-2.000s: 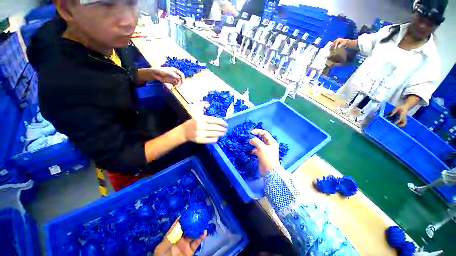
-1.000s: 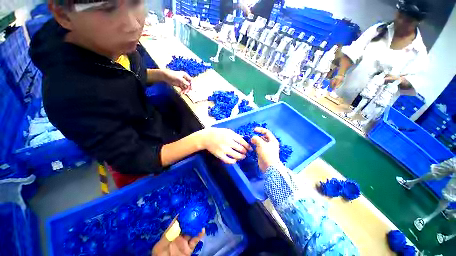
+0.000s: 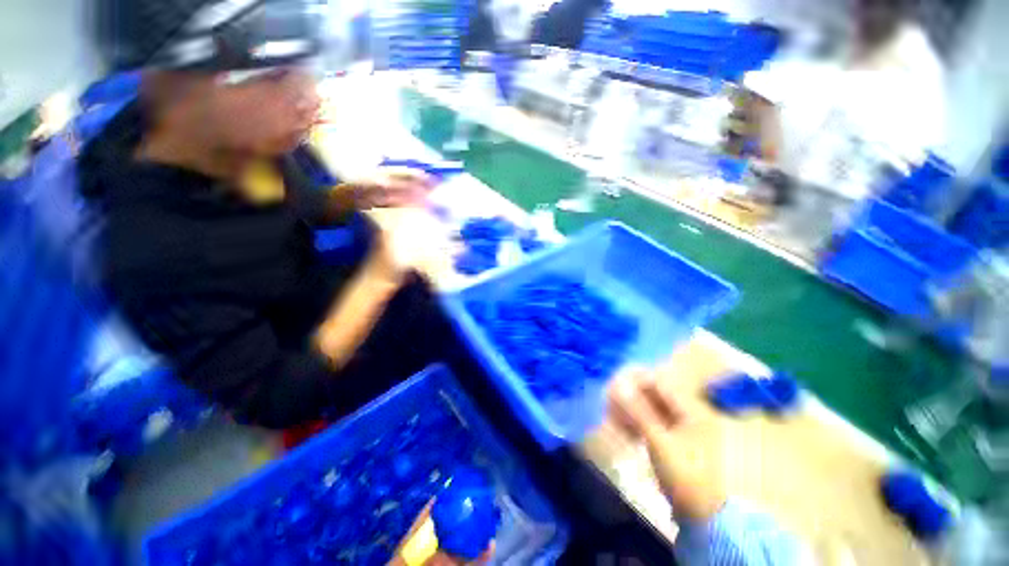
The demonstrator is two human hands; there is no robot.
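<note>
The frame is blurred. My left hand [image 3: 437,544], low and cut off by the bottom edge, holds a round deep blue hair part [image 3: 466,514] above the lap-level blue tote [image 3: 293,456]. A yellow cot covers one of its fingertips. My right hand [image 3: 653,426] is over the tan bench, just right of the near edge of the tilted blue parts bin [image 3: 677,271]. Blue spiky hair pieces [image 3: 559,332] are heaped in that bin. Blur hides whether my right fingers hold anything.
A person in black [image 3: 210,265] sits at the left, one forearm near the bin. A paired blue tuft [image 3: 752,391] and another blue tuft [image 3: 916,503] lie on the bench [image 3: 775,470]. The green belt [image 3: 763,299] runs behind; a person in white [image 3: 852,111] is across it.
My right hand has left the heap in the bin and moved right and nearer, over the bench. The neighbour's hand has drawn back from the bin. My left hand still holds the round part.
</note>
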